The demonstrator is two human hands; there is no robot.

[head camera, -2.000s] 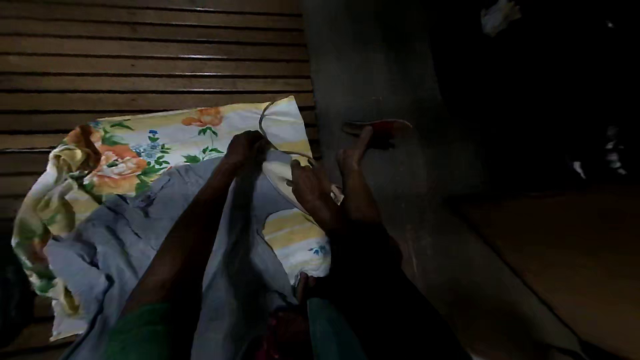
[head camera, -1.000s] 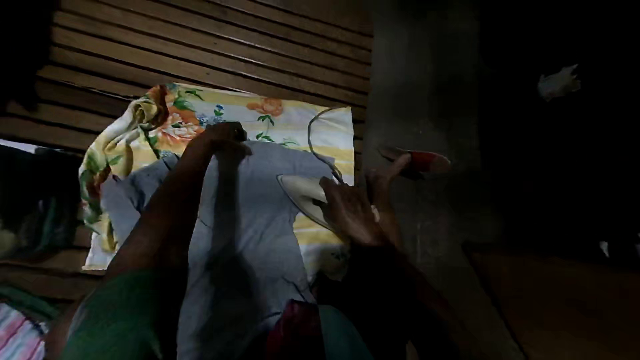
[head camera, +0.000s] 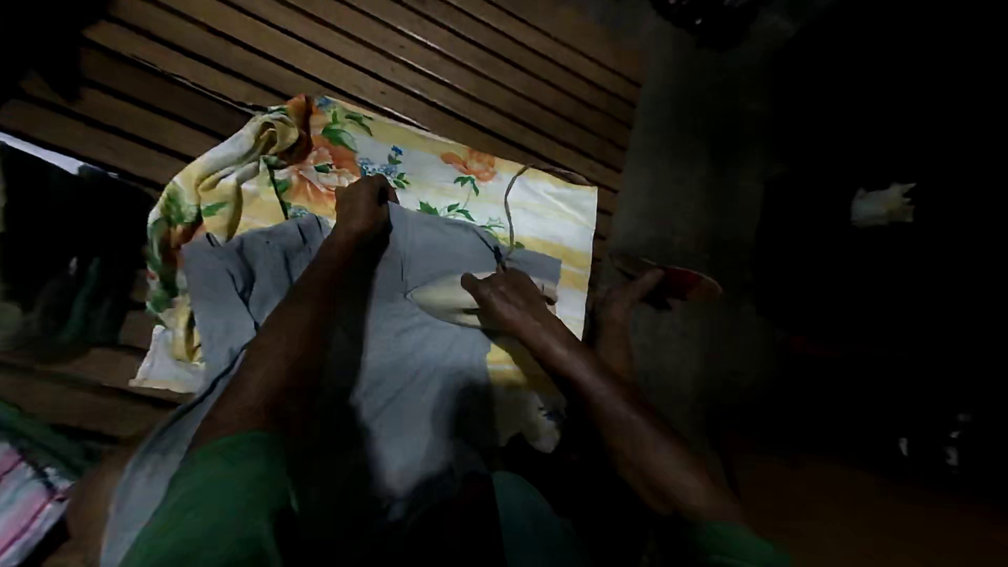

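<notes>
A grey garment point(head camera: 425, 354) lies over a floral cloth point(head camera: 425, 173) on a slatted wooden surface. My right hand point(head camera: 512, 299) is closed on the handle of a clothes iron point(head camera: 445, 302), whose pointed tip faces left on the garment. The iron's cord point(head camera: 509, 209) runs up from the handle across the floral cloth. My left hand point(head camera: 365, 206) grips the garment's upper edge, left of the iron; its fingertips are partly hidden.
Wooden slats point(head camera: 472, 71) run behind the cloth. A foot rests to the right, beside a red sandal point(head camera: 689, 282) on the dark floor. Dark cloth point(head camera: 71, 252) hangs at left, and a pink striped cloth point(head camera: 27, 504) lies lower left.
The iron in my right hand has moved onto the grey garment from its right edge. Two seconds ago the garment was more bunched near my hands. The view has shifted and turned.
</notes>
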